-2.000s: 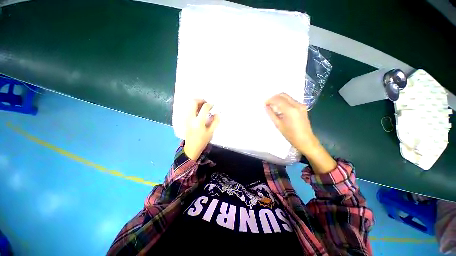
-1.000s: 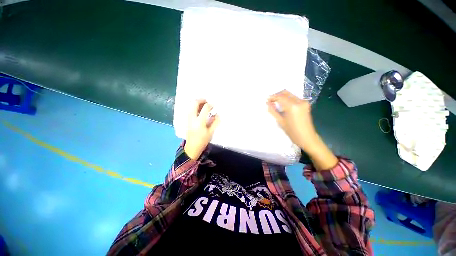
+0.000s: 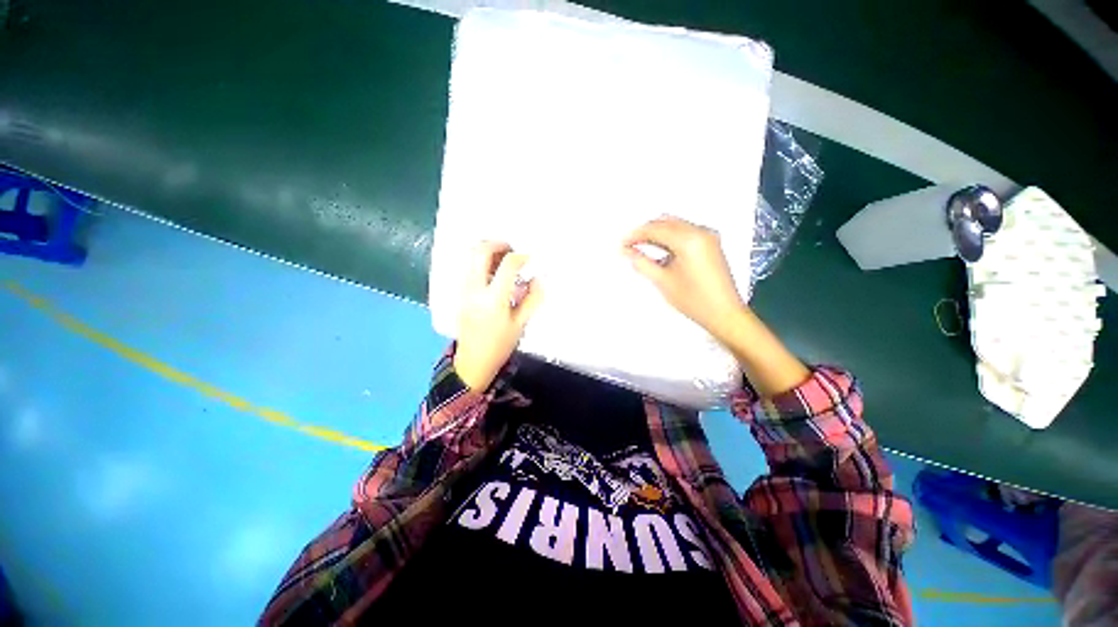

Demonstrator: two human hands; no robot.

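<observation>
A stack of poly bags [image 3: 601,135], glaring white with glossy edges, lies on the dark green table [image 3: 245,159] in front of my body. My left hand [image 3: 494,312] rests on its lower left part with curled fingers; whether it grips anything cannot be told. My right hand [image 3: 690,276] is over the lower right part, thumb and fingertips pinched together on a small white wad [image 3: 654,252]. Glare hides any print on the stack and most of the wad's outline.
Crinkled clear film [image 3: 785,196] sticks out right of the stack. Farther right are a translucent bottle [image 3: 901,225] with a shiny round cap, a thin yellowish loop [image 3: 946,317] and a cream-white folded fabric piece [image 3: 1036,306]. Blue stools [image 3: 991,529] stand below the table edge.
My right hand has moved left over the stack, towards my left hand, and the white wad shows more clearly. My left hand has stayed in place.
</observation>
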